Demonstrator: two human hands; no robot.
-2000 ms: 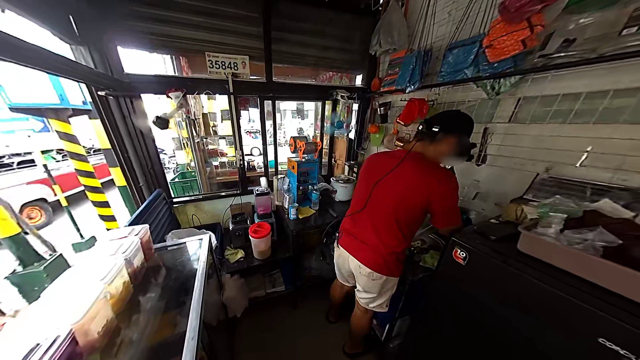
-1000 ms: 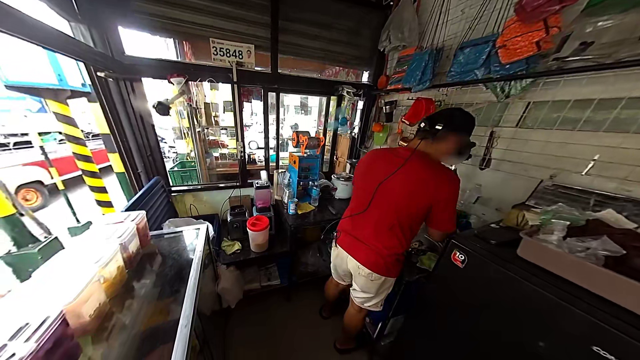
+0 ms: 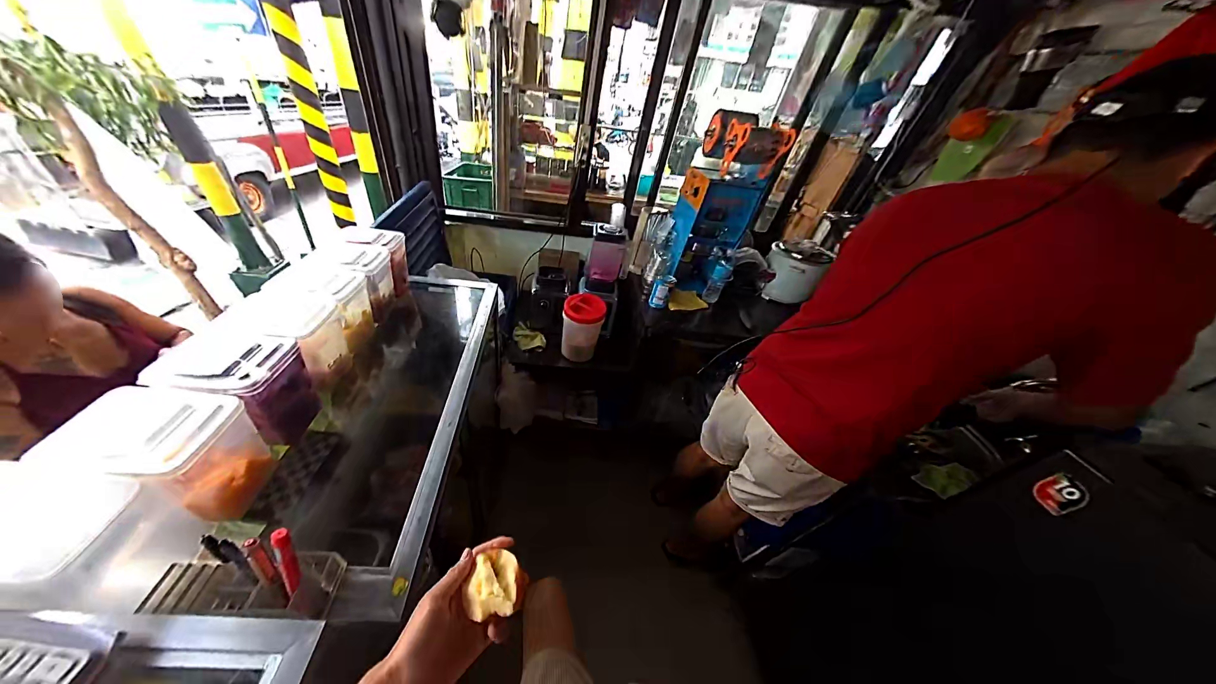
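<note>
My left hand (image 3: 451, 608) comes up from the lower edge, its fingers wrapped around a bitten apple (image 3: 493, 586). Pale yellow flesh faces the camera, with some reddish skin at the side. Just right of the apple is a bare, blurred limb (image 3: 549, 613); I cannot tell whether it is an arm or a leg. No right hand can be made out. Left of my hand, pens and red markers (image 3: 285, 560) stand in a slotted holder (image 3: 180, 587) at the corner of a metal-framed glass counter (image 3: 442, 446).
Lidded food tubs (image 3: 204, 437) line the counter. A person in a red shirt (image 3: 969, 304) bends over a work surface at right; another person (image 3: 76, 351) is outside at left. Ahead are a red-lidded container (image 3: 582, 328), a blender (image 3: 606, 256), a blue machine (image 3: 717, 214) and a pot (image 3: 798, 271).
My left hand with the bitten apple has come into view at the bottom. A person has appeared beyond the counter at left. The view has tilted down and moved closer.
</note>
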